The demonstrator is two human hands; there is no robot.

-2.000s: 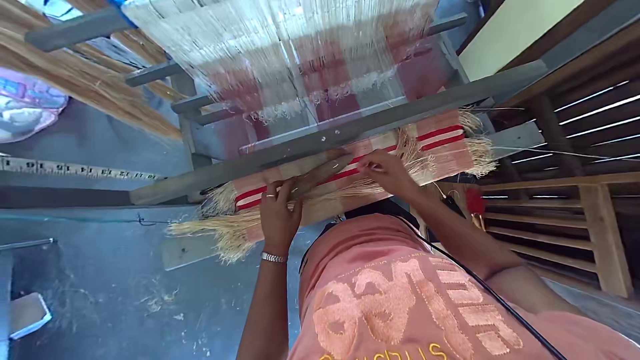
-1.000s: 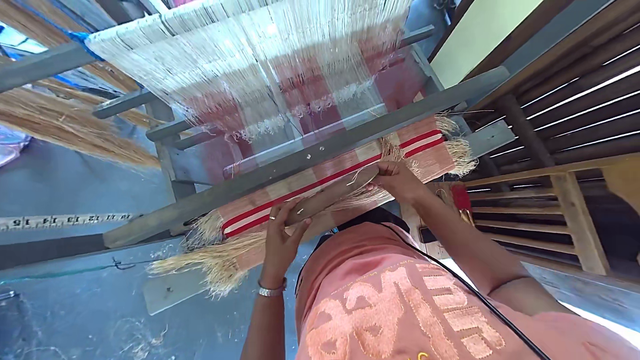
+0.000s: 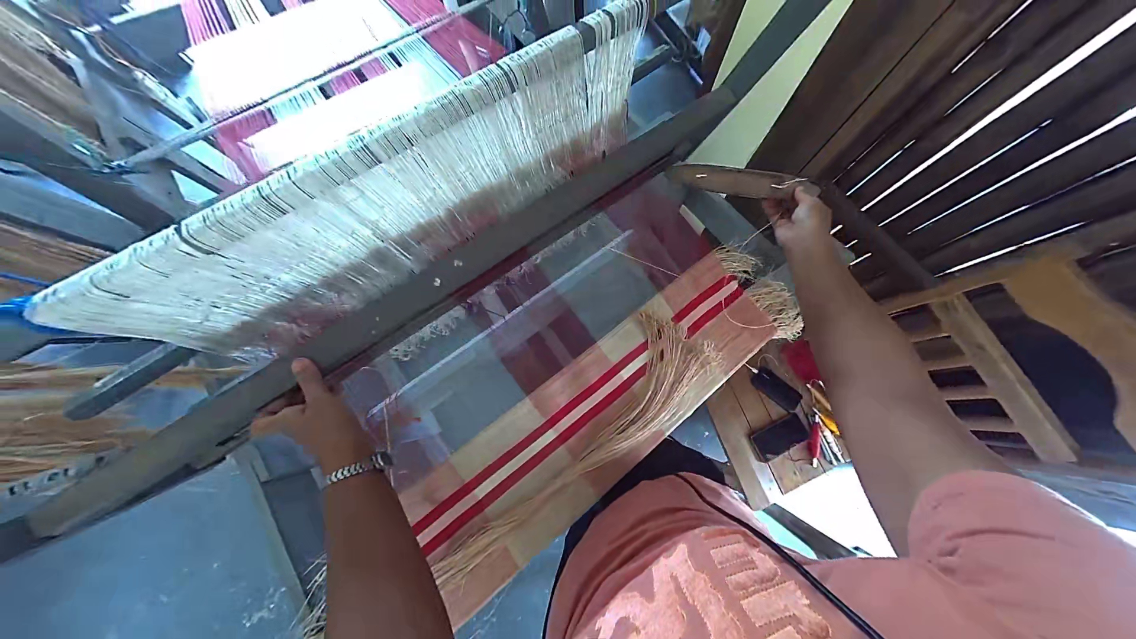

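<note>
My left hand [image 3: 306, 413] rests on the loom's long wooden beater beam [image 3: 479, 253], its fingers curled over the edge. At the beam's far right end my right hand [image 3: 799, 216] holds a wooden boat shuttle [image 3: 737, 180] by its near tip; the shuttle's other tip lies at the right edge of the warp. Woven cloth [image 3: 568, 426] with two red stripes spans the loom below the beam. A bundle of loose straw-coloured fibres [image 3: 652, 382] lies across the cloth. Behind the beam hang white string heddles [image 3: 373, 222].
Wooden louvres [image 3: 994, 115] stand at the right, above a wooden chair-like frame [image 3: 1003, 373]. A wooden bench [image 3: 754, 426] at lower right bears a dark phone-like object [image 3: 779, 437] and small tools. Pink and white warp threads [image 3: 444, 31] run behind the heddles.
My right hand has moved out to the right with the shuttle, which both hands held over the cloth before. My left hand has let go of it and moved to the beam.
</note>
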